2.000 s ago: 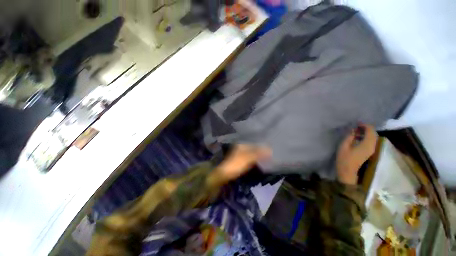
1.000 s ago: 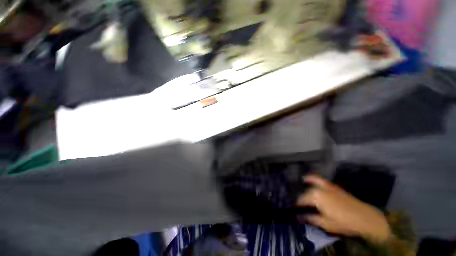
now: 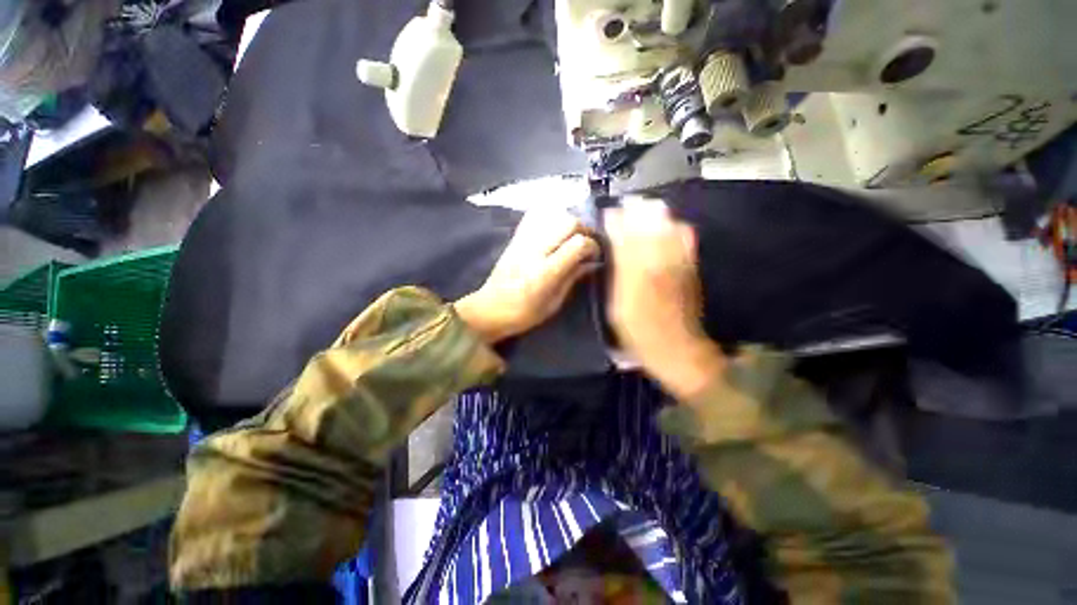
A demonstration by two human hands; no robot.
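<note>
Dark cloth (image 3: 354, 272) covers most of the table on both sides of the machine needle. My left hand (image 3: 534, 274) grips the cloth just left of and in front of the presser foot (image 3: 599, 183). My right hand (image 3: 650, 278), slightly blurred, is on the cloth right beside it, close to the foot; its fingertips are blurred and its hold cannot be made out. A fold or seam of the cloth runs between the hands towards the needle. The cream sewing machine head (image 3: 638, 71) with ribbed tension dials (image 3: 724, 80) stands above.
A white work lamp (image 3: 425, 73) hangs left of the needle. A green plastic crate (image 3: 118, 343) is at the left. Orange loops (image 3: 1059, 236) lie at the right end. Grey cloth (image 3: 992, 437) is at the lower right.
The view has swung back to the machine. The cloth now lies under the machine head. Both hands are now on it near the needle; one second ago only one hand showed.
</note>
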